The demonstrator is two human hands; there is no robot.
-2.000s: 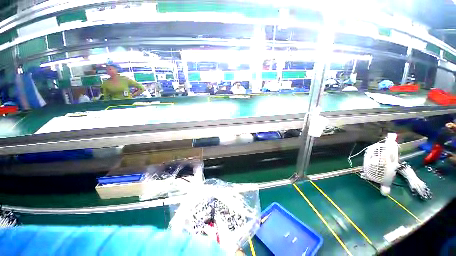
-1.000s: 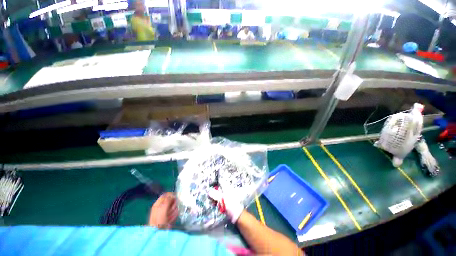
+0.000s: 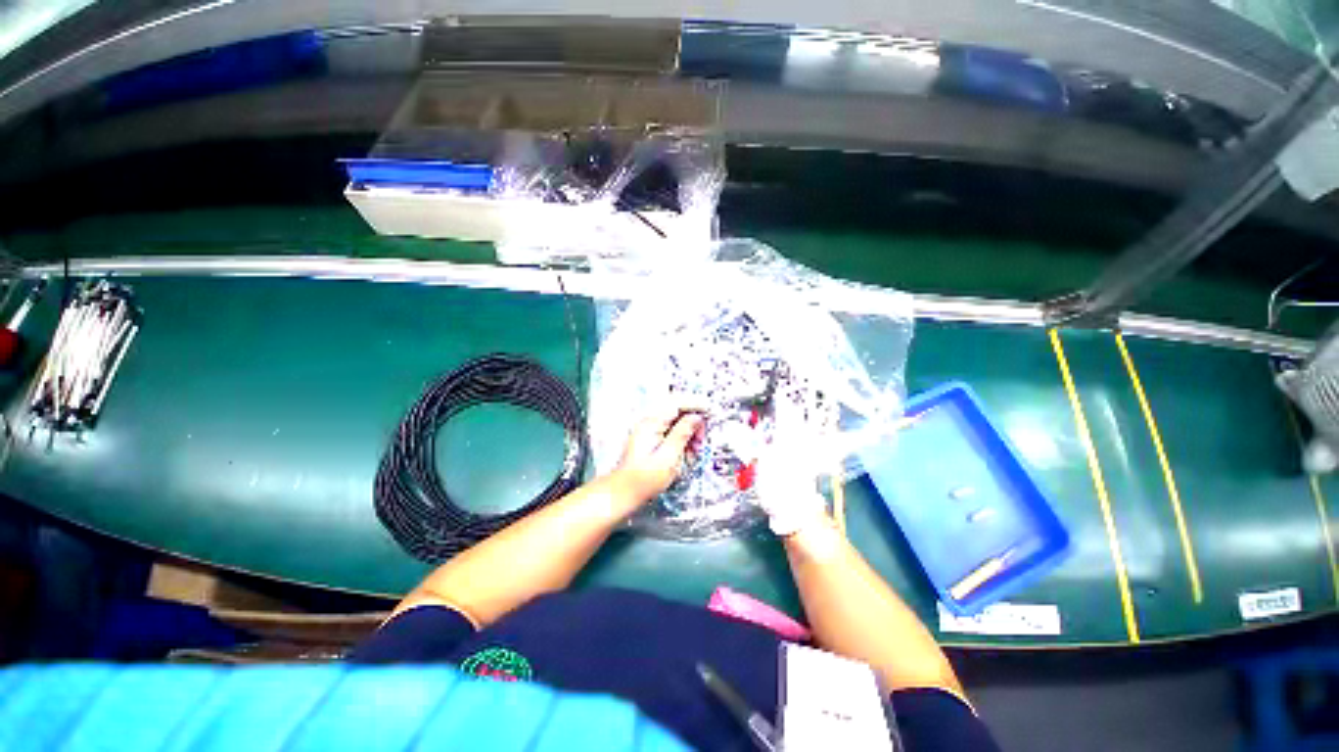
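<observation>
A large open clear bag [image 3: 866, 345] lies in front of me, full of tiny silver, white and dark bits. My left hand [image 3: 661, 453], bare, is over the bag's left part with its fingers pinched together; what it pinches is too small to tell. My right hand [image 3: 793, 478], in a white glove, is over the bag's right part and holds red-handled scissors [image 3: 750, 473]. The blades are hard to make out among the bits. A black cable coil [image 3: 419, 456] lies left of the bag, with a thin end running up beside it.
A blue tray [image 3: 962, 507] with a pale slim stick lies right of the bag. A divided bin [image 3: 426, 213] and second clear bag [image 3: 565, 221] stand behind. A white cable bundle [image 3: 91, 353] is far left. A metal post [image 3: 1175, 228] rises behind right; a fan [image 3: 1311, 394] is cut off.
The view has tilted down, showing both forearms and the whole coil. My left hand has moved from the bag's left side to over the bits. My right hand still holds the scissors over the bag.
</observation>
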